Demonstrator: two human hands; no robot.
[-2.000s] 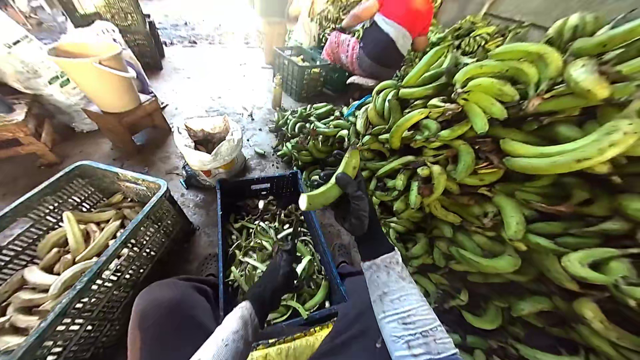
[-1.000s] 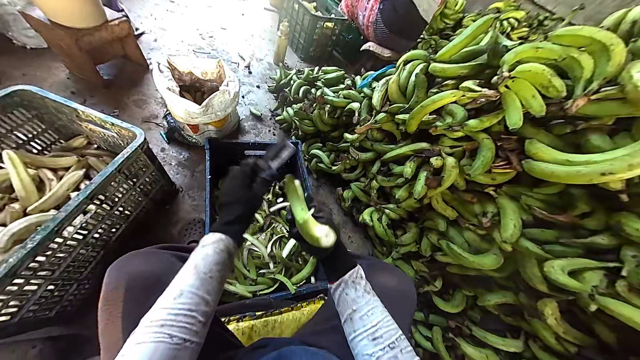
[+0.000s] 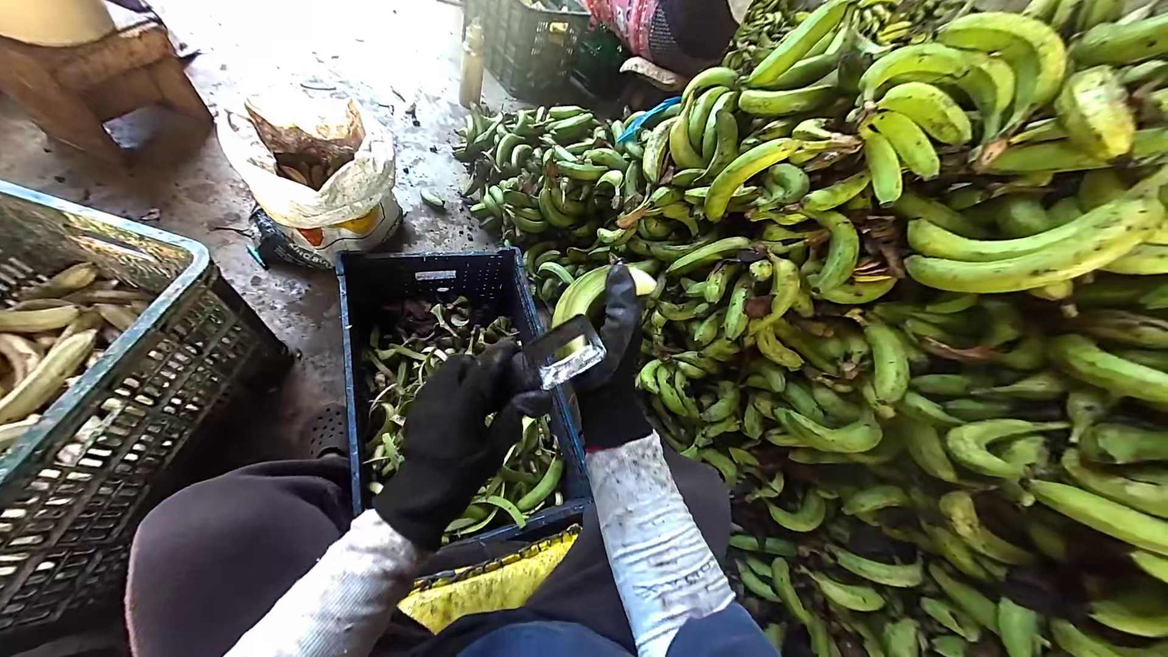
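My left hand point(image 3: 461, 424), in a black glove, is closed on a dark-handled peeler-like tool point(image 3: 570, 356) with a wide, shiny metal head. That head lies against a green plantain point(image 3: 584, 297), which my gloved right hand point(image 3: 620, 356) grips from its right side, thumb or finger near the pale upper end. Both hands are over the right part of a dark blue plastic crate point(image 3: 349, 365) with peel strips point(image 3: 511, 488) inside. To the right rises a big heap of green plantains point(image 3: 821, 274).
A green mesh crate point(image 3: 173, 347) of peeled plantains point(image 3: 46, 365) stands at the left. Beyond the blue crate sits a white sack point(image 3: 365, 182), with a wooden stool point(image 3: 109, 82) at upper left. Another crate point(image 3: 529, 46), a bottle point(image 3: 472, 64) and part of a seated person point(image 3: 684, 32) are at the top.
The left hand was down in the blue crate two seconds ago; it has since come up with the tool to the plantain. The plantain's pale end now points up and right. The view has tilted down.
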